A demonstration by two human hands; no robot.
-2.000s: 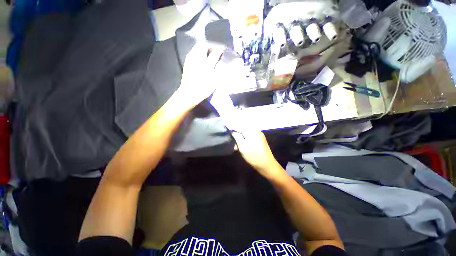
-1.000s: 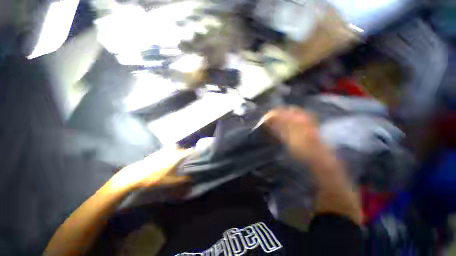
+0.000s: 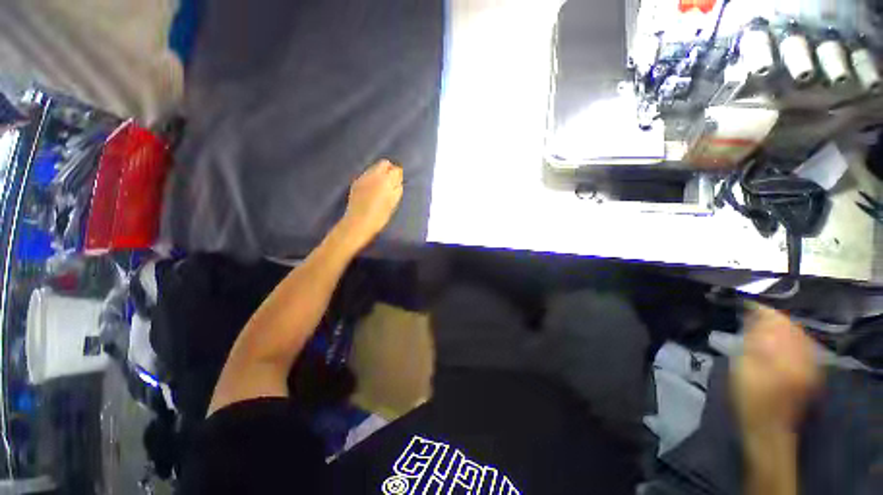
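Note:
My left hand (image 3: 376, 196) lies on the large dark grey cloth (image 3: 310, 106) left of the machine, its fingers curled on it near the cloth's right part; whether it grips the cloth is hard to tell. My right hand (image 3: 775, 363) is blurred, low at the right, over the grey pieces (image 3: 716, 425) beside the lap; its fingers cannot be made out. The smooth cloth plate (image 3: 593, 97) of the overlock machine (image 3: 678, 77) is bare of cloth.
White knobs (image 3: 796, 56) stand in a row at the upper right. A black cord bundle (image 3: 786, 201) hangs over the table's front edge. Part of the snips (image 3: 868, 205) shows at the right rim. A red basket (image 3: 129, 189) and a white bin (image 3: 66, 334) are at the left.
The view has swung left. My hands have parted: the left is now on the dark cloth, the right at the pieces beside the lap. The grey cloth held between them has left them.

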